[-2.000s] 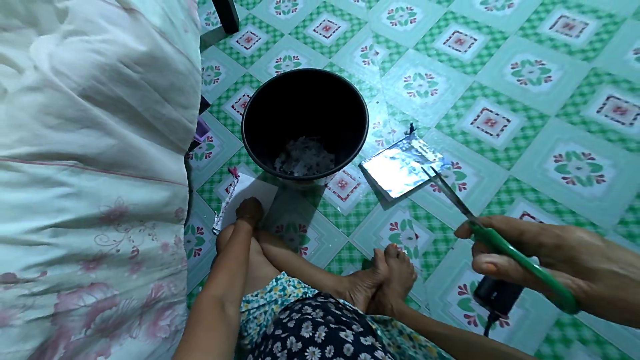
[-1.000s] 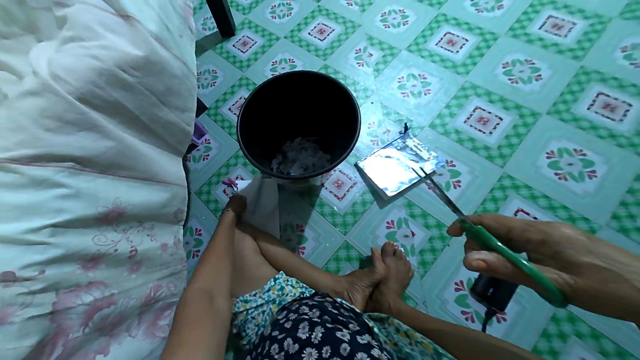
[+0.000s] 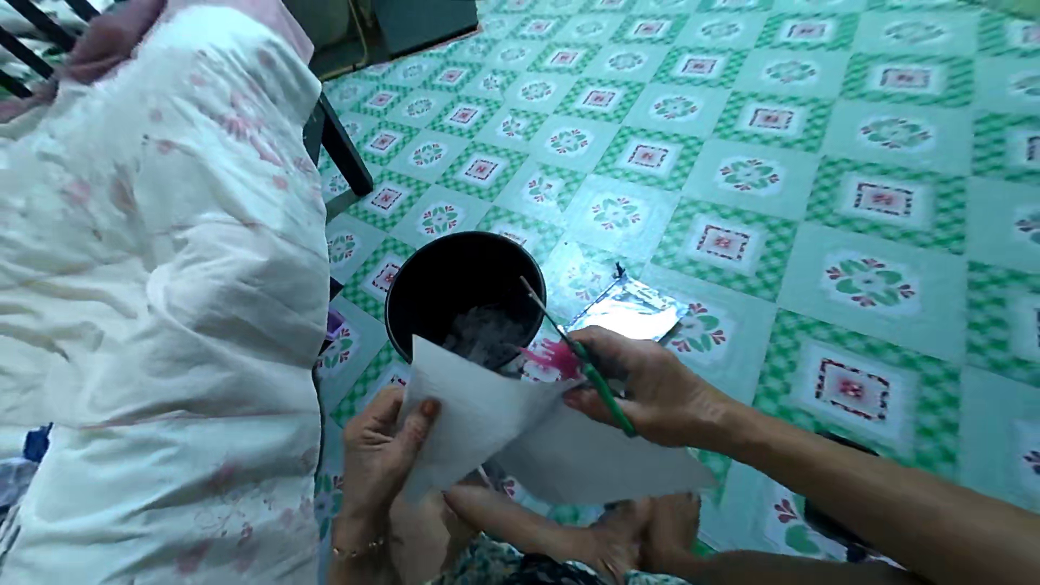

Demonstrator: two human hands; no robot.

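My left hand (image 3: 390, 443) pinches a sheet of white paper (image 3: 471, 406) by its left side, thumb on top. The sheet is bent, and a second flap spreads to the lower right. My right hand (image 3: 642, 386) holds green-handled scissors (image 3: 597, 382), blades pointing up and left over the bin's rim. Its fingers also meet the paper's upper right edge, beside a pink item (image 3: 552, 357) that I cannot make out. Just beyond the paper stands a round black bin (image 3: 463, 252) with pale, crumpled scraps (image 3: 487, 329) inside.
A shiny silver packet (image 3: 630, 313) lies on the patterned green floor (image 3: 747, 175), right of the bin. Along the left is a bed with a pale floral cover (image 3: 227, 325) and a dark leg (image 3: 345, 150). A dark object (image 3: 837, 520) lies partly behind my right forearm. My bare feet are below the paper.
My left hand has brought the white paper up from beside the bin to in front of it. My right hand has moved left with the scissors and now meets the paper. The view has tilted up.
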